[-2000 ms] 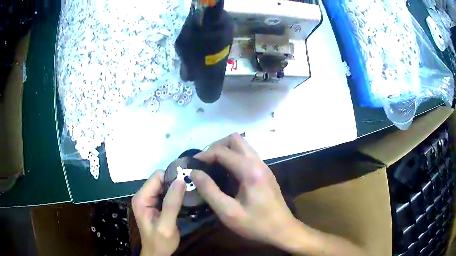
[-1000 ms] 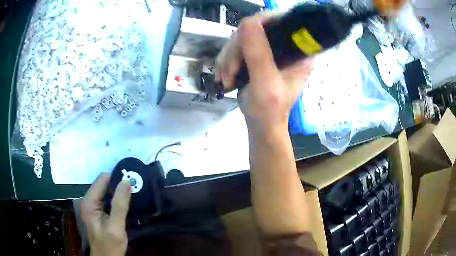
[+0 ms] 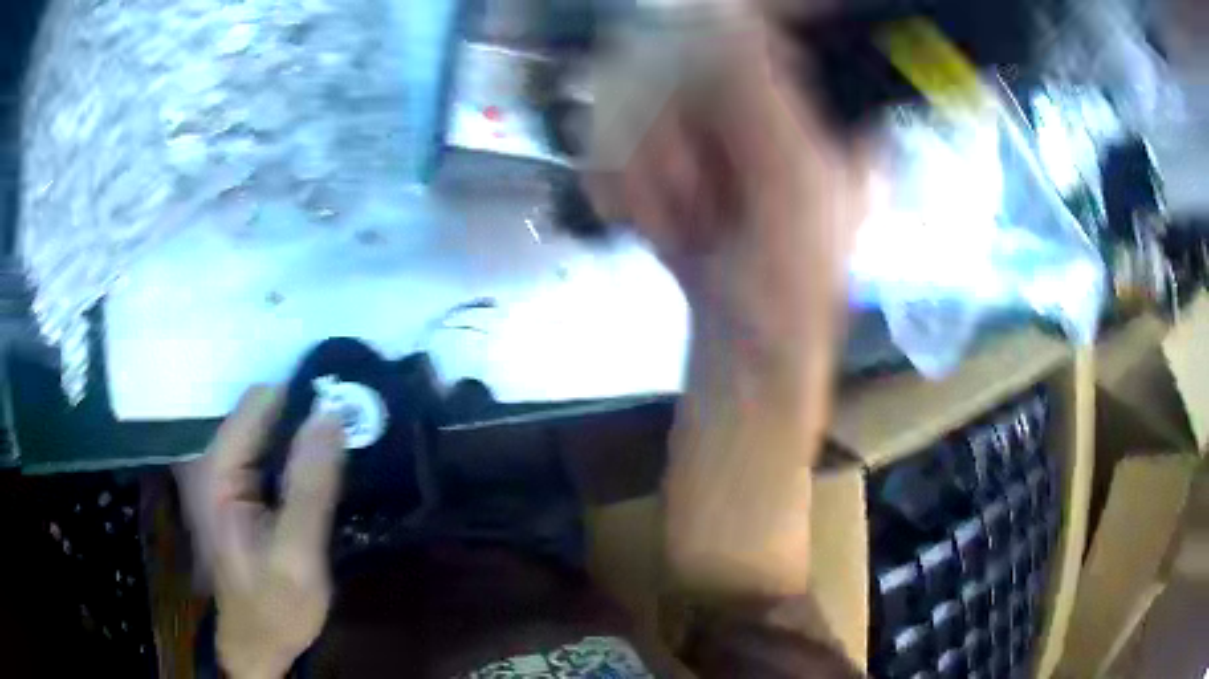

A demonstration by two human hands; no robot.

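My left hand (image 3: 272,491) holds a round black housing (image 3: 378,458) at the bench edge, with the thumb on a small white plate (image 3: 355,414) on its face. Thin lead wires (image 3: 467,314) stick out beyond the housing over the white mat. My right hand (image 3: 723,159), blurred by motion, is closed around the black electric screwdriver (image 3: 849,66) with its yellow label, above the mat. The screwdriver's tip cannot be made out. The screw feeder (image 3: 497,113) with a red button is partly hidden behind my right hand.
A large heap of small white plates (image 3: 199,120) lies at the left on the bench. Clear plastic bagging (image 3: 968,239) with white parts is at the right. A packed carton (image 3: 975,497) of black units in rows stands below it. A lower-left carton (image 3: 100,570) holds loose dark parts.
From both hands on the housing, my right hand has gone up and taken the hanging screwdriver to the feeder. It is now slightly away from the feeder, while my left hand still holds the housing.
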